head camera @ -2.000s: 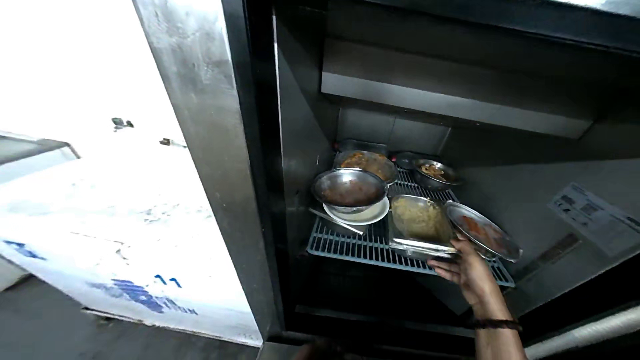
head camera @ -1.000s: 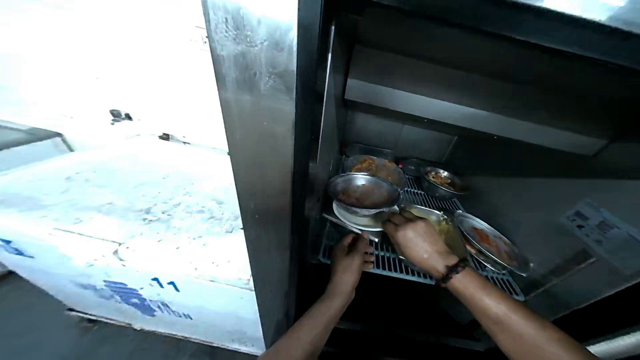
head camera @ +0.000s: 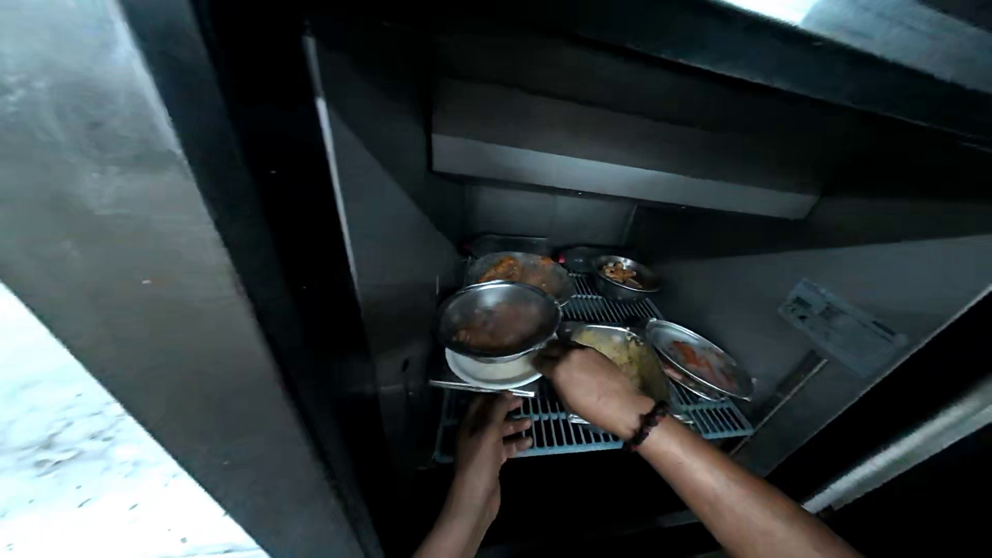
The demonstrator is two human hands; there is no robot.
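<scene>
My right hand (head camera: 593, 387), with a dark bracelet at the wrist, reaches over the wire shelf (head camera: 558, 442); its fingertips are at the right rim of a steel bowl (head camera: 500, 322) with reddish-brown food. Whether they grip it cannot be told. That bowl rests over a white plate (head camera: 496, 373). My left hand (head camera: 488, 434) is below the plate's front edge, fingers apart, beside a thin flat metal edge (head camera: 480, 387). To the right of the bowl, partly behind my right hand, is a container of yellowish food (head camera: 620, 349).
Oval steel dishes (head camera: 701, 360) with orange-red food lean at the right. Farther back are a wide bowl of orange food (head camera: 523, 271) and a small steel bowl (head camera: 624, 275). The cabinet's metal side wall (head camera: 387, 294) stands close on the left, and a label is on the right wall.
My right hand has gone from the front of the yellowish food's container to the steel bowl's right rim. My left hand has come in below the plate. The view has moved closer.
</scene>
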